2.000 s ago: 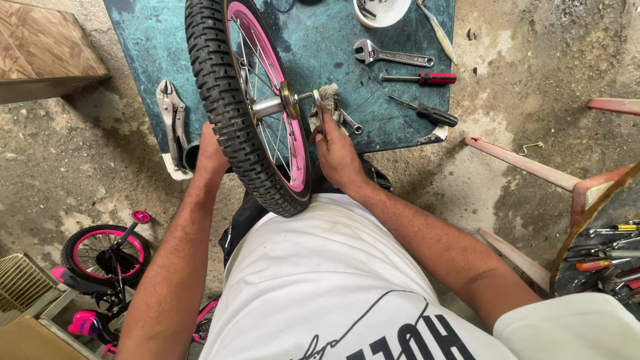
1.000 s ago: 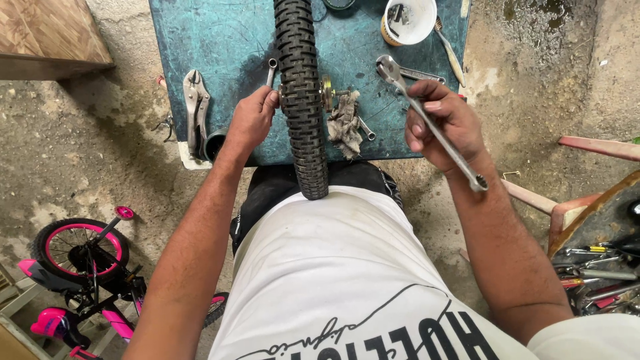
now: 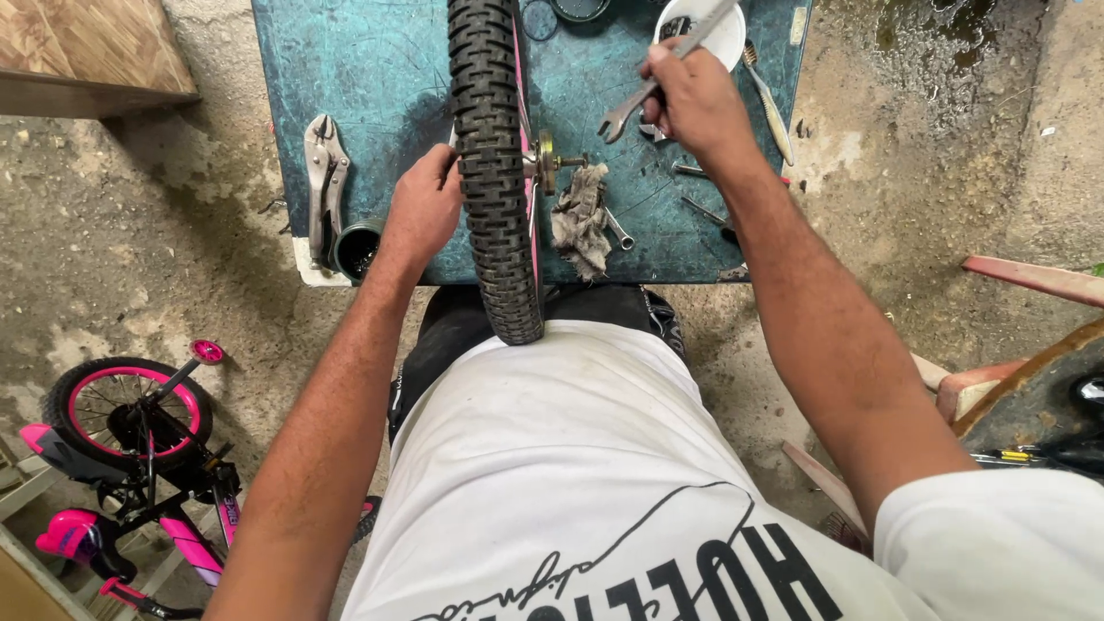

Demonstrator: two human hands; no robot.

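A small bicycle wheel with a knobby black tyre (image 3: 493, 172) and pink rim stands upright on the blue-green table, its lower edge against the white shirt. My left hand (image 3: 425, 203) is at the wheel's left side near the hub; its fingertips are partly hidden by the tyre, and whatever they grip is barely visible. My right hand (image 3: 700, 102) holds a combination wrench (image 3: 642, 93), its open end pointing down-left toward the axle (image 3: 571, 161) but apart from it. The hub (image 3: 545, 162) shows on the wheel's right. Below the axle lies a grey rag (image 3: 582, 220) beside a small wrench (image 3: 618, 230).
Locking pliers (image 3: 324, 185) and a dark cup (image 3: 358, 247) are at the table's left. A white bowl (image 3: 731, 39), a toothbrush (image 3: 769, 103) and a screwdriver (image 3: 707, 210) are at the right. A pink and black child's bicycle (image 3: 147, 457) lies on the floor.
My right hand has moved up and toward the wheel, and the wrench now points its open end down-left. Two seconds ago this hand was beside the axle. The wheel has turned more edge-on since then.
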